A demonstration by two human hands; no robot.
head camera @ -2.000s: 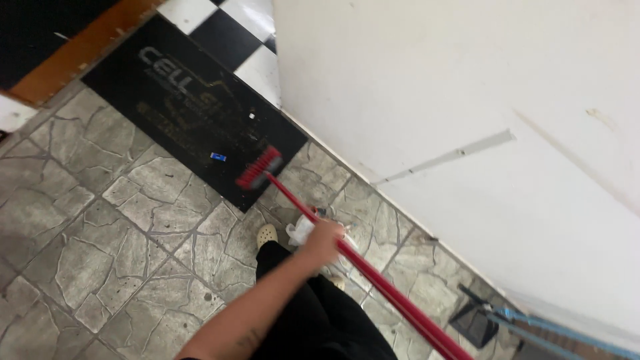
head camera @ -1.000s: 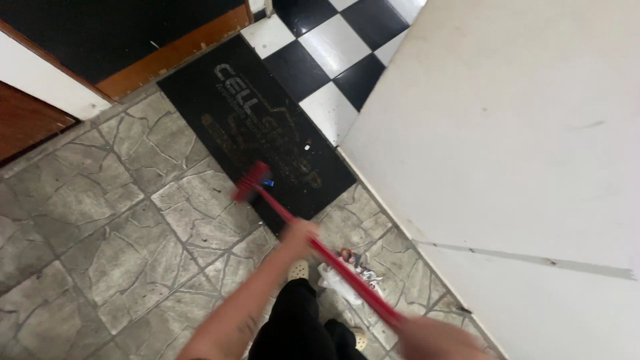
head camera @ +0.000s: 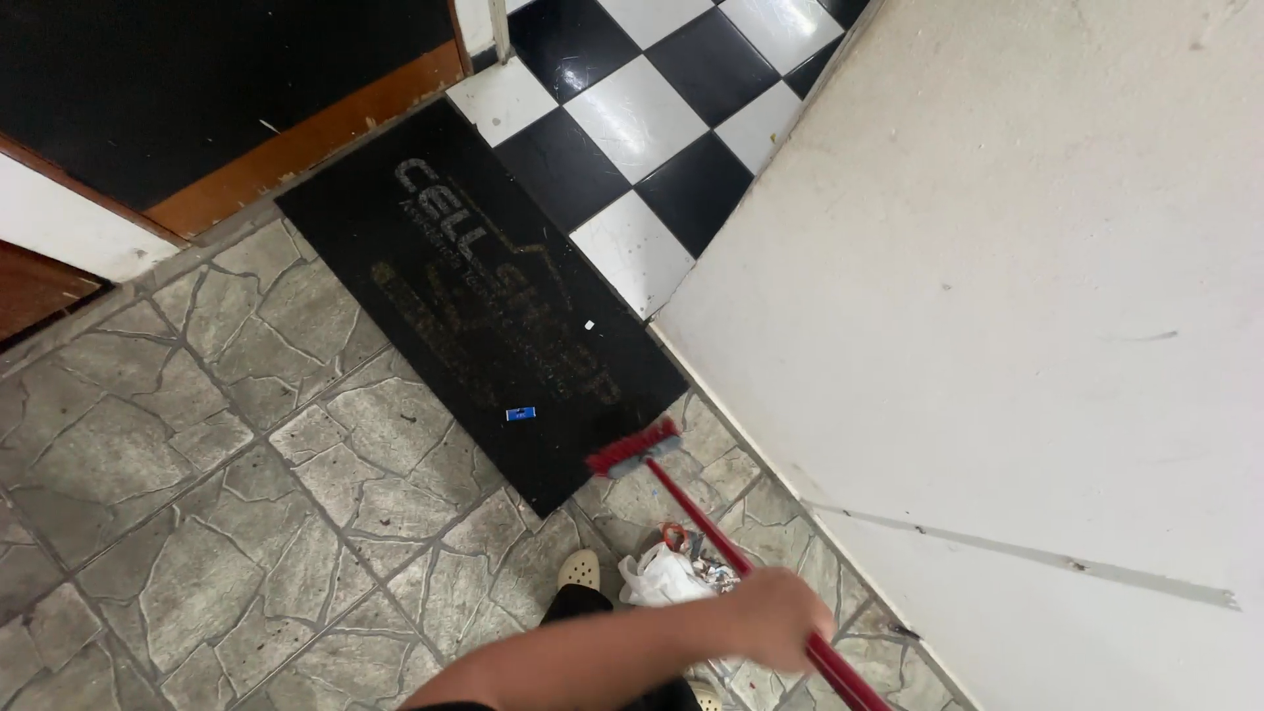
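Note:
My left hand (head camera: 785,620) is closed around the red handle of a broom (head camera: 706,523), and its forearm crosses the lower part of the view. The broom's head, with red bristles and a grey back, lies over the near short edge of a black doormat (head camera: 444,326) with faded lettering. On the mat are a small blue wrapper (head camera: 520,414) and a tiny white scrap (head camera: 590,325). Beside the handle, a white plastic bag (head camera: 667,576) and a heap of litter (head camera: 713,571) rest on the floor. My right hand is out of view.
A white wall (head camera: 987,296) runs along the right. Black and white checkered tiles (head camera: 637,104) lie beyond the mat, and a dark door panel with a brown wooden bottom rail (head camera: 306,138) stands upper left. My shoes (head camera: 579,570) are near the bag.
The broom head has moved from the mat's left side, near the blue wrapper, to its near short edge. My right hand, on the handle a second ago, has left the view.

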